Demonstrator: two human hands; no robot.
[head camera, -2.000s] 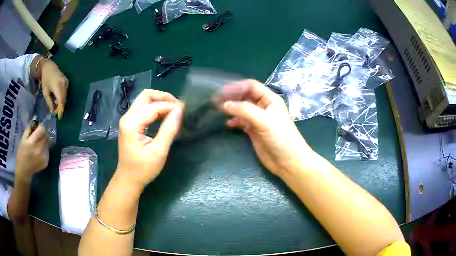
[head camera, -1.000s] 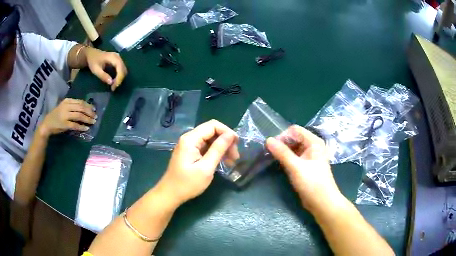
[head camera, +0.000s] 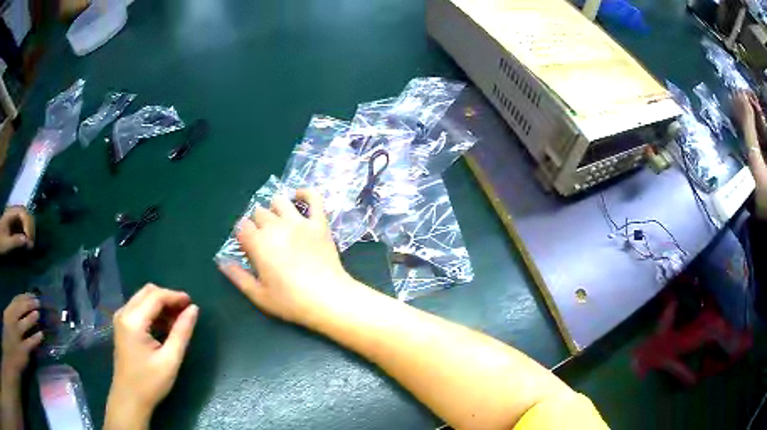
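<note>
My right hand (head camera: 290, 248) is on a clear zip bag (head camera: 262, 199) at the left edge of a shiny heap of packed bags (head camera: 328, 155). Its fingers and thumb are on the bag and cover most of it; a bit of dark cable shows by the fingertips. Looped black cables (head camera: 372, 178) show inside the heap. My left hand (head camera: 151, 348) is at the lower left, fingers loosely curled, with nothing seen in it. Two bags with a cable on each (head camera: 91, 277) lie to its upper left.
Loose black cables (head camera: 137, 225) and crumpled bags (head camera: 147, 126) lie at left. A sleeve of new bags (head camera: 63, 399) is lower left. Another person's hands (head camera: 18, 332) are at the left edge. A beige instrument (head camera: 538, 84) stands on a purplish board (head camera: 538, 243) at right; another person's arm is far right.
The view has swung right. My hands have parted: the right has moved with the bag to the heap, and the left has let go of it. The other person's hand now touches the laid-out bags.
</note>
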